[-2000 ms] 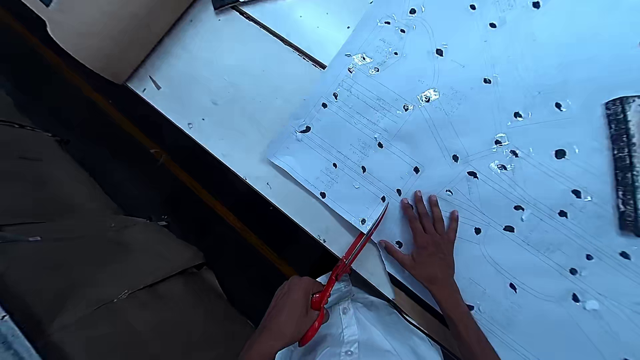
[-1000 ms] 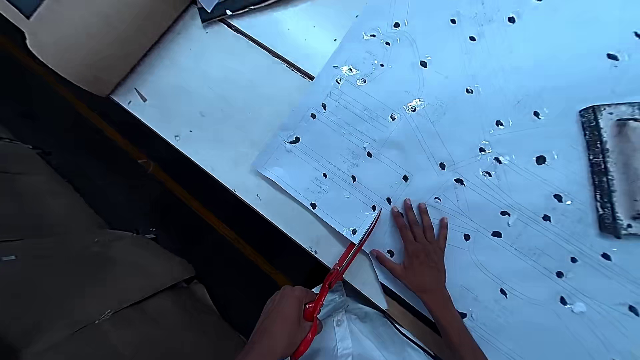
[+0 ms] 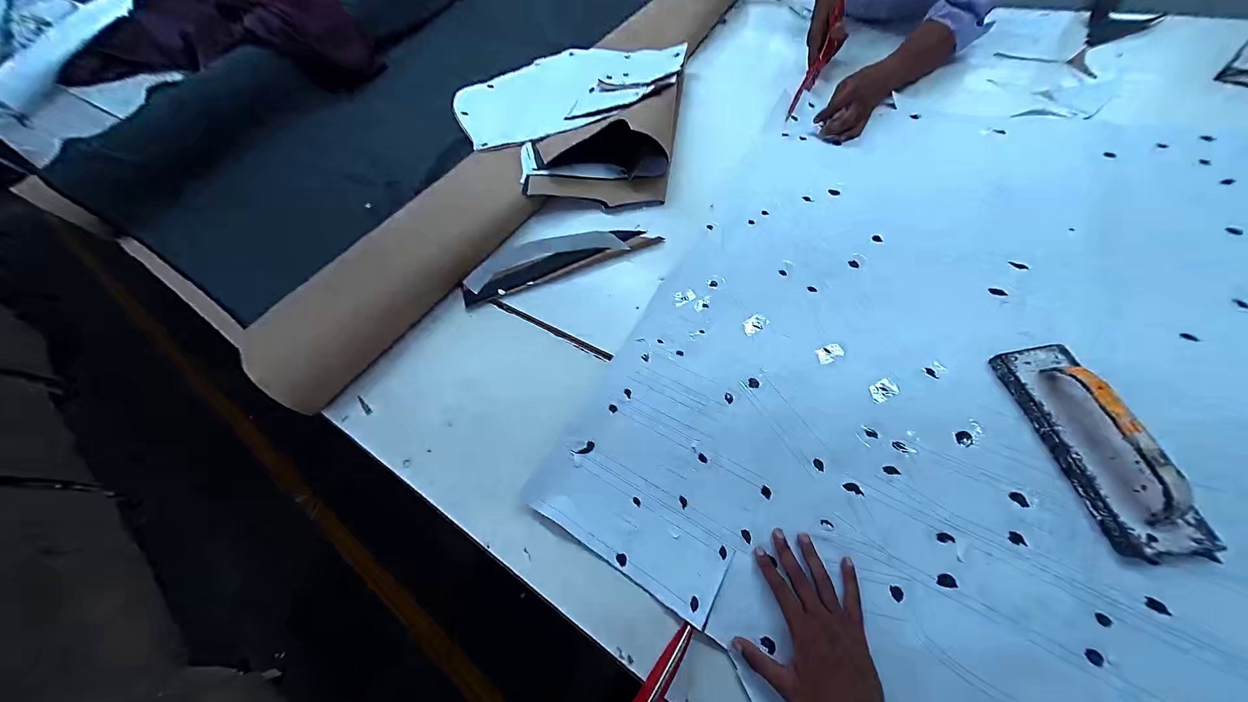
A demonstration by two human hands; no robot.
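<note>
A large white paper sheet (image 3: pixel 673 409) with many small dark holes and drawn lines lies on the table. My right hand (image 3: pixel 814 634) rests palm down near its lower edge, fingers spread, holding nothing. To the left of that hand, red-handled scissors (image 3: pixel 666 665) show only in part at the bottom of the view. Their visible part reaches the sheet's edge, by a short slit; whether the tips lie beneath the paper I cannot tell. My left hand is out of view.
Across the table, another person's hand (image 3: pixel 850 105) touches the sheet while their other holds red scissors (image 3: pixel 817 63). A worn hand-held block with an orange handle (image 3: pixel 1107 400) lies on the sheet. Brown paper (image 3: pixel 390 283), dark material (image 3: pixel 283 185) and cut pieces (image 3: pixel 565 93) lie left.
The view has swung up and across the table. My left hand, earlier holding the red scissors, has left the view. The scissors' visible part now ends at the sheet's edge; before, it reached over the paper.
</note>
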